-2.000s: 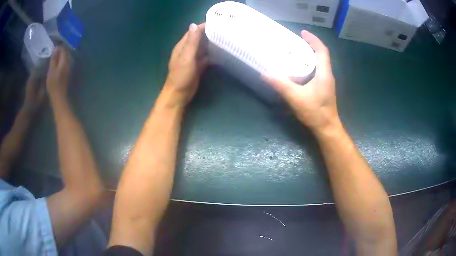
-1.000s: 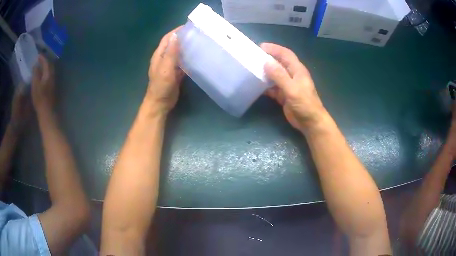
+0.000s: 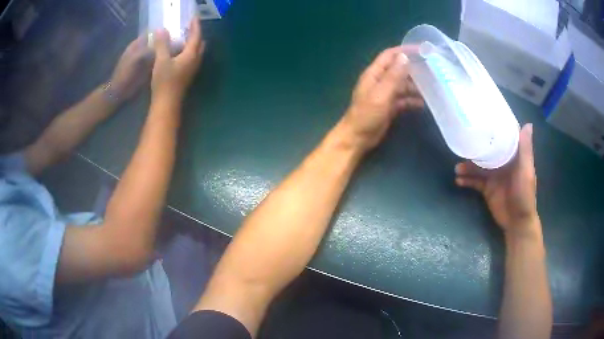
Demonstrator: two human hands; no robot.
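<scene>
An oval appliance unit (image 3: 473, 99) is held over the green mat at the upper right. Its frosted translucent side faces me, with a pale teal strip showing through it, and a white face lies along its right. My left hand (image 3: 384, 96) grips its upper left end, with the fingers partly behind it. My right hand (image 3: 506, 189) holds its lower right end, with the thumb up along the side and the fingers below.
White cartons with blue side panels (image 3: 510, 46) stand at the upper right. At the upper left, a neighbouring person's hands (image 3: 173, 66) hold a similar white unit (image 3: 171, 23) near a blue carton (image 3: 215, 6). The mat's pale front edge (image 3: 371, 287) curves below my arms.
The unit has been turned from its white vented face, past its side, to show the translucent side and teal strip. The view has shifted left, so the neighbour shows more and my hands sit farther right.
</scene>
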